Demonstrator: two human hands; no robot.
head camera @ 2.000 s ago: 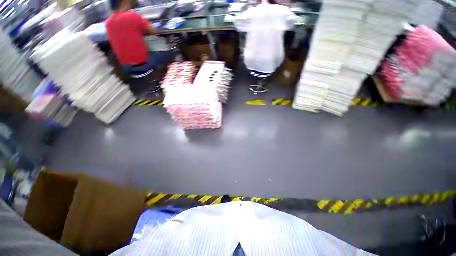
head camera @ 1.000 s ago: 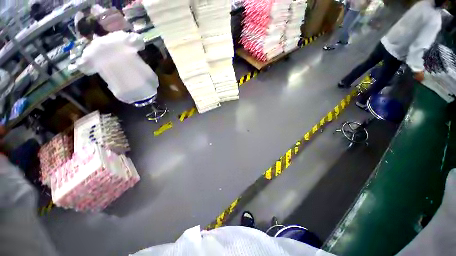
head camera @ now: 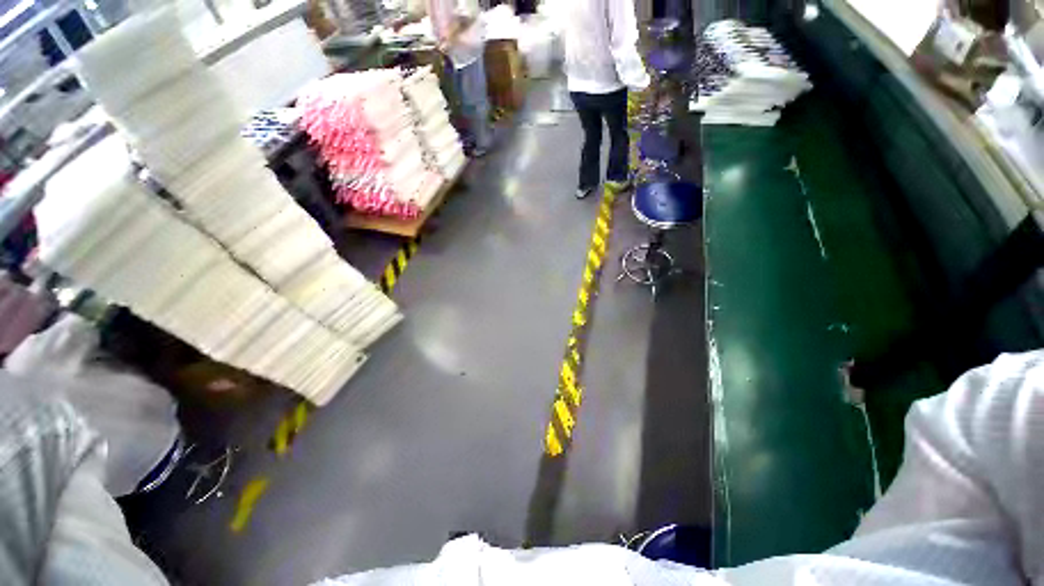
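Observation:
Neither of my hands is in the picture; only my white sleeves and coat show along the bottom and lower side edges. The green bench (head camera: 773, 343) runs away from me on the right. A stack of white trays with dark straps (head camera: 750, 74) lies at its far end. Tall stacks of white foam trays (head camera: 229, 229) stand at the left. A stack of trays with pink straps (head camera: 372, 143) sits on a brown pallet beyond them.
A round blue stool (head camera: 666, 204) stands beside the bench, with more behind it. A person in white (head camera: 598, 52) stands in the aisle. Another person (head camera: 464, 69) is farther back. Yellow-black tape (head camera: 578, 332) crosses the grey floor. A shelf (head camera: 916, 69) overhangs the bench.
My view has turned right along the aisle. The green bench shows more fully, the pink-and-white strap stack from the left has left the picture, and the person in white now stands upright in the aisle.

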